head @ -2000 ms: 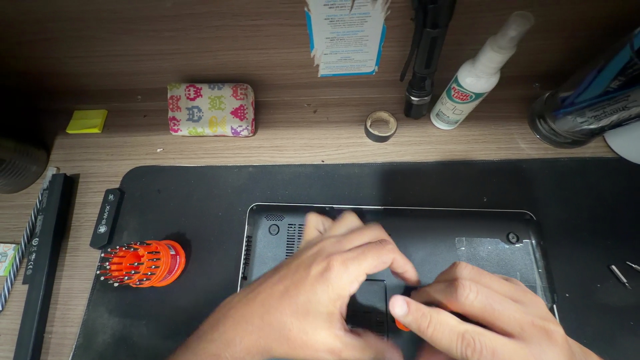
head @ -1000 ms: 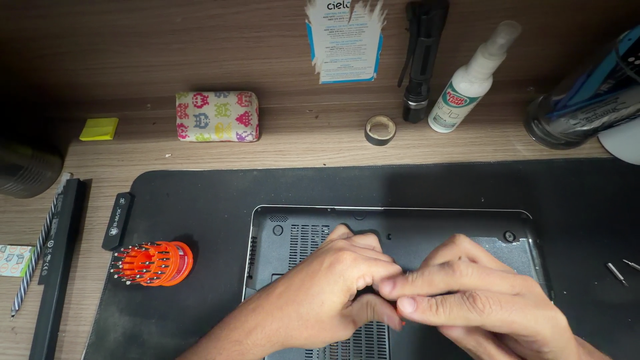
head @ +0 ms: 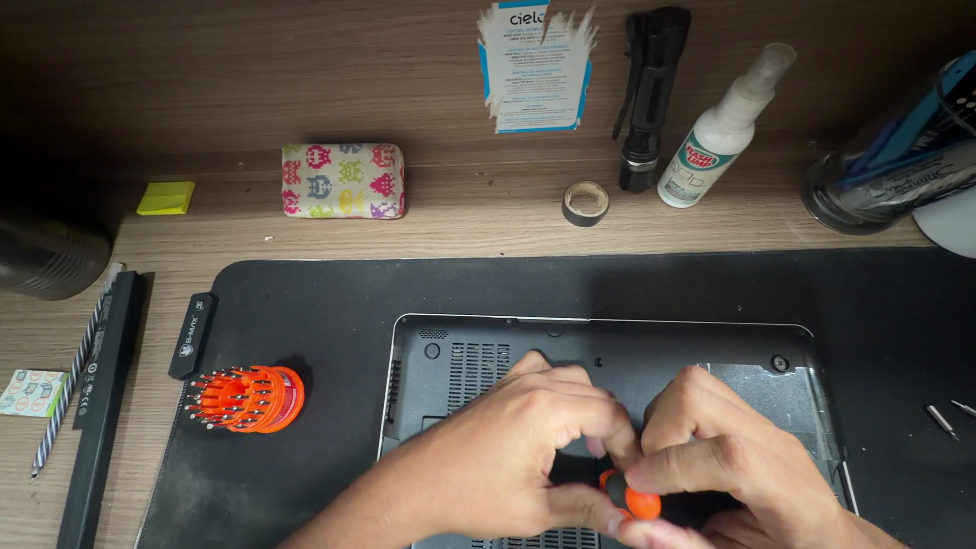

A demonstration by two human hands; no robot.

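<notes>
A black laptop (head: 648,343) lies bottom side up on a black desk mat, its vents and screw holes showing. Above its lower middle, my right hand (head: 740,457) grips the orange and black handle (head: 640,503) of what looks like a screwdriver. The thumb and fingers of my left hand (head: 534,450) close around the other side of the same handle. The tool's shaft and tip are hidden. To the left stands an orange round bit holder (head: 252,399) full of metal bits.
Two loose bits (head: 942,422) lie on the mat at the right. Left are a laptop battery (head: 103,412) and a striped pencil (head: 65,396). Behind the mat (head: 366,297) stand a patterned case (head: 343,181), a tape roll (head: 585,203), a flashlight (head: 648,99) and a spray bottle (head: 717,137).
The orange handle shows more plainly between my hands than before. Both hands stay over the laptop, with their fingers shifted around the handle.
</notes>
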